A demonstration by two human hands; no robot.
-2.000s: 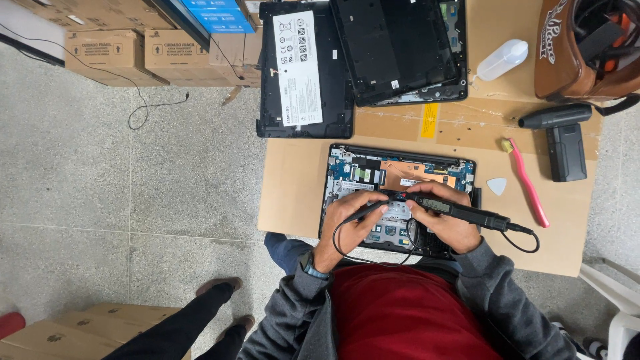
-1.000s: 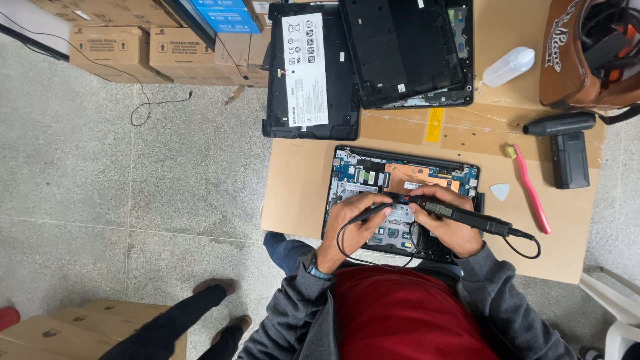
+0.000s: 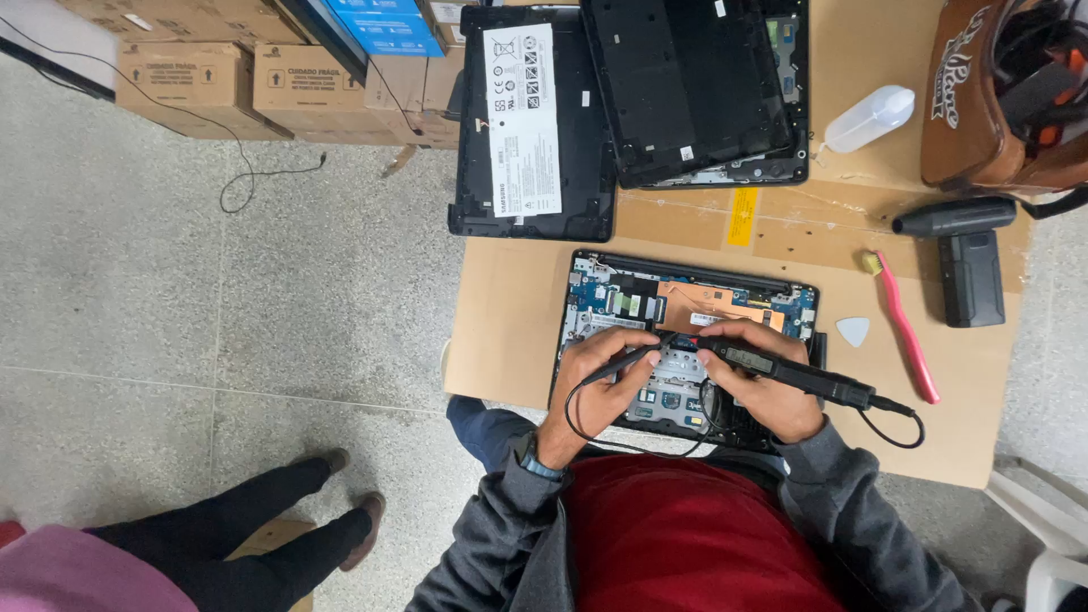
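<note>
An opened laptop base with its circuit boards and copper-coloured plate showing lies on the cardboard-covered table. My left hand grips a thin black test probe, tip pointed at the middle of the board. In my right hand is a black pen-type multimeter with a small display; its red-collared tip meets the same area, close to the other probe. A black lead loops from the left probe below my hands. Whether the tips touch the board cannot be told.
Behind lie a laptop cover with a white-labelled battery and another laptop part. To the right are a plastic bottle, a brown bag, a black cordless blower, a pink toothbrush and a pick. A person stands at left.
More of the other person, including a pink garment, has come into view at the lower left. My hands keep their hold on the probe and the multimeter over the laptop base.
</note>
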